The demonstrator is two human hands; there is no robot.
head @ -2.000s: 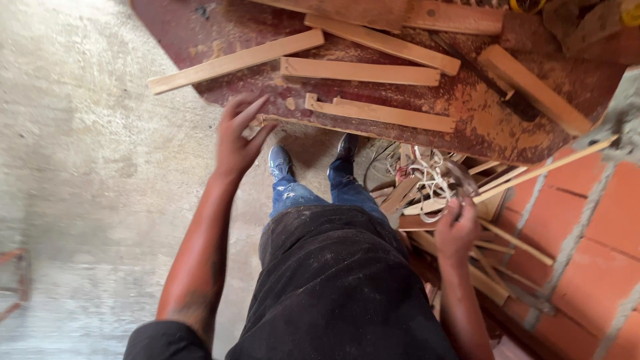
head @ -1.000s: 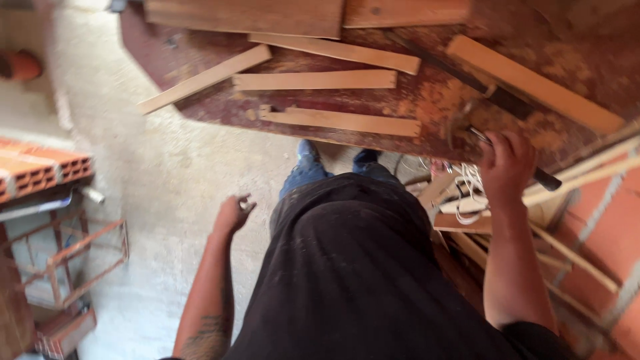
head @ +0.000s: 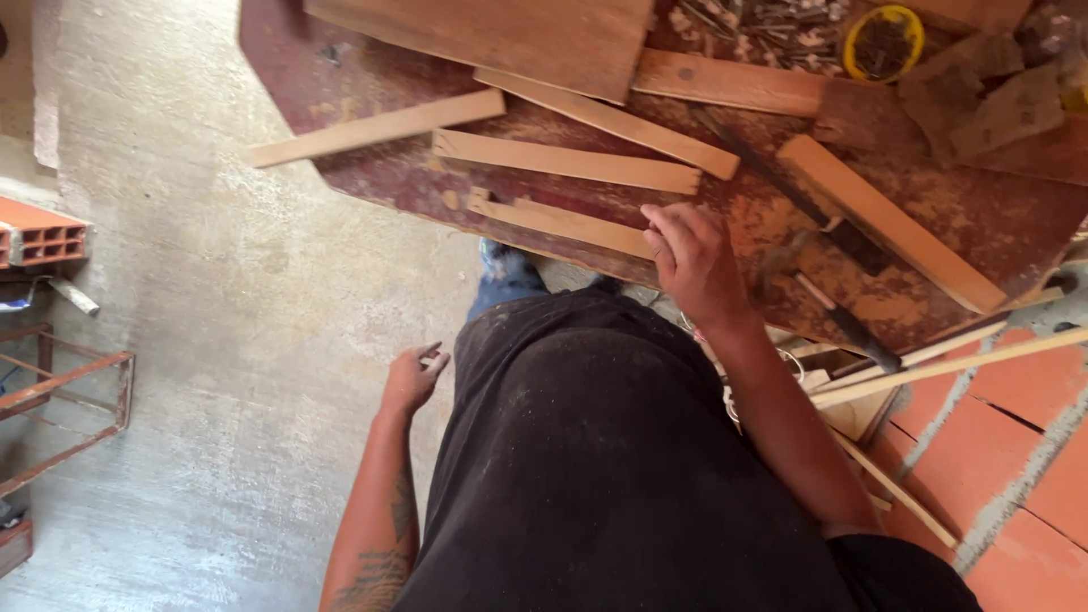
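My right hand (head: 695,255) is over the front edge of the worn red wooden table (head: 382,183), at the right end of a notched wooden strip (head: 569,225); whether it touches the strip I cannot tell. My left hand (head: 412,378) hangs empty beside my body, fingers slightly bent and apart. A hammer (head: 837,319) lies at the table's front right edge, its dark handle sticking out past it. Behind it rests a long dark tool, likely a saw (head: 778,178), beside a thick wooden strip (head: 892,221). Two more strips (head: 565,161) (head: 608,119) lie behind the notched one.
Another strip (head: 382,127) overhangs the table's left edge. A wide board (head: 501,38), scattered metal hardware (head: 773,30) and a yellow-rimmed container (head: 884,42) are at the back. Scrap wood leans by the brick wall (head: 1011,450) at right. A rusty metal frame (head: 68,387) stands left.
My right hand held the hammer one second ago; the hammer now lies on the table and the hand has moved left to the notched strip. My left hand has come down from near the table edge.
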